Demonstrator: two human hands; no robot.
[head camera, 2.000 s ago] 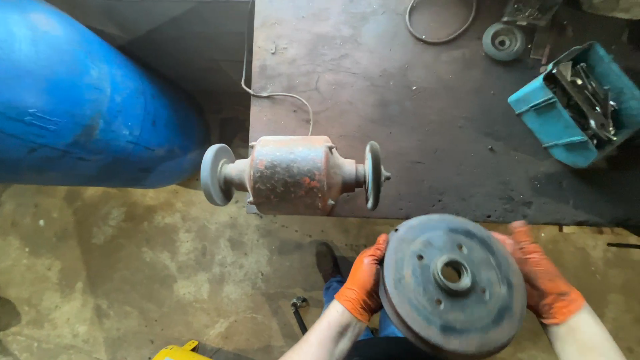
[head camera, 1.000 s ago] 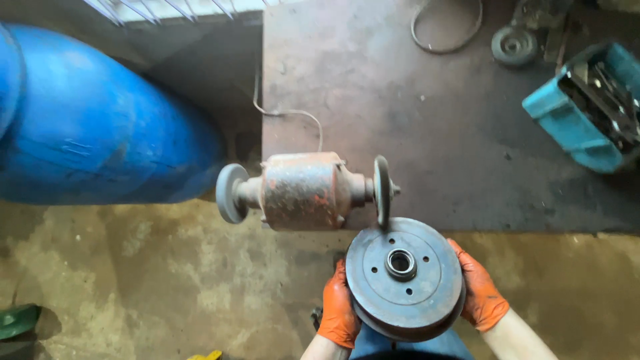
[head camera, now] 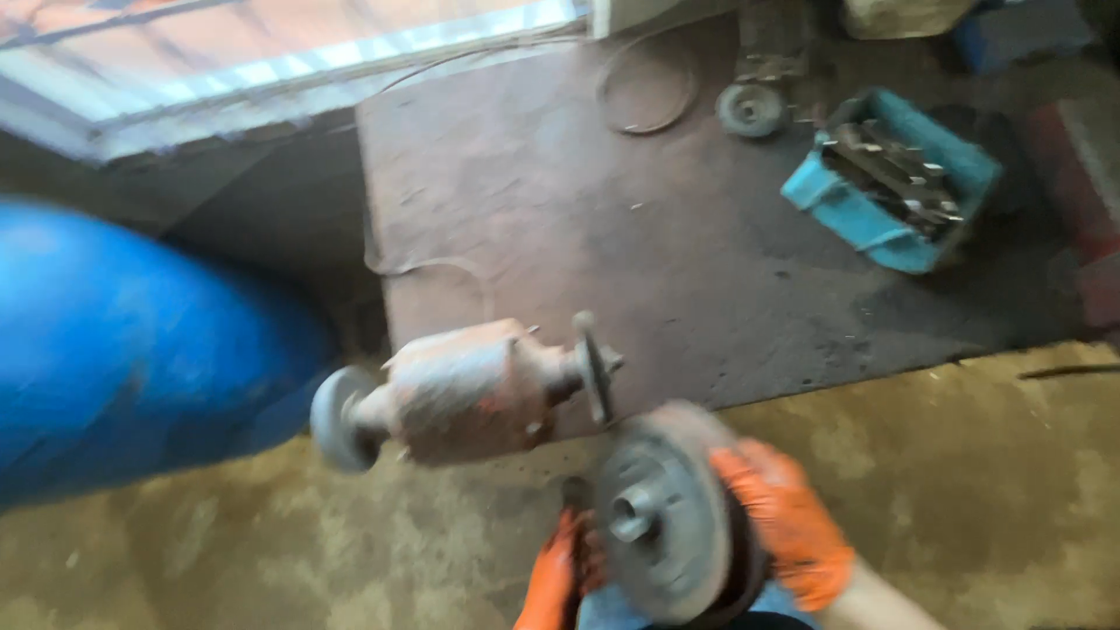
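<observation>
A brake drum (head camera: 669, 525) with a raised central hub is tilted, its flat face toward the left. My right hand (head camera: 783, 521), in an orange glove, grips its rim from the right. My left hand (head camera: 560, 569), also gloved in orange, is at the drum's left side, partly hidden and blurred; its fingers seem to touch the lower left edge. Just above and left of the drum is a worn bench grinder (head camera: 468, 394), with a grey grinding wheel (head camera: 346, 418) on its left end and a thin wheel (head camera: 595, 369) on its right end, close to the drum.
The dark workbench (head camera: 691, 227) bears a teal bin (head camera: 853, 214) of metal parts, a small wheel (head camera: 751, 110) and a coiled cable (head camera: 647, 83). A large blue barrel (head camera: 140, 350) stands at the left, below a barred window (head camera: 289, 52). Concrete floor (head camera: 927, 472) lies below the bench edge.
The brake drum has turned in my hands from facing up to tilted, showing its side rim. My right hand has moved onto the rim's upper right. The view has shifted, showing more of the window.
</observation>
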